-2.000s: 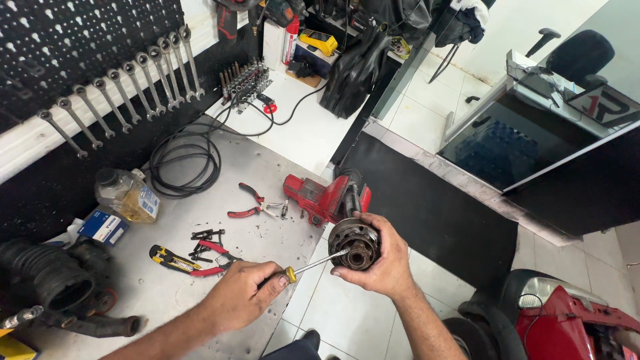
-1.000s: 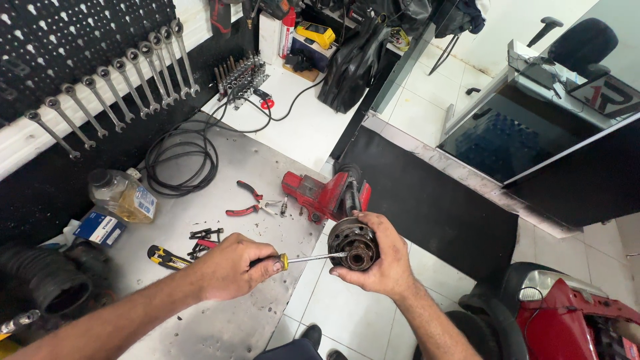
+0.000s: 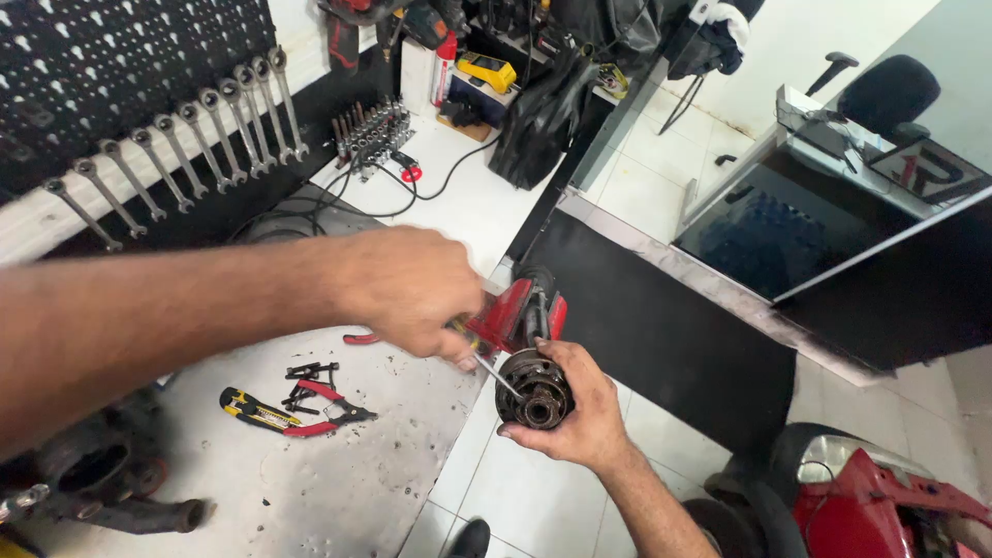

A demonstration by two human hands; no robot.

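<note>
My left hand [image 3: 415, 298] grips the yellow handle of a screwdriver [image 3: 496, 373], its shaft slanting down to the right. The tip reaches into the greasy face of a round CV joint [image 3: 535, 391]. Around the right and lower side of that joint curls my right hand [image 3: 585, 407]. The joint's shaft [image 3: 535, 314] runs up between the jaws of a red bench vise [image 3: 504, 314]. Left of them on the metal bench lie red-handled circlip pliers [image 3: 329, 407], a yellow and black utility knife [image 3: 260, 411] and several black bolts [image 3: 310, 380]. Another red-handled tool is mostly hidden behind my left hand.
Combination wrenches [image 3: 209, 139] hang along the back wall. A socket set [image 3: 372, 132] and a black cable [image 3: 457, 167] lie on the white bench. A dark, greasy housing [image 3: 101, 473] sits at the lower left. A red car part [image 3: 876, 504] is at the lower right.
My left hand has swung up and to the right with the screwdriver, which now points steeply down into the joint. My right hand still holds the joint.
</note>
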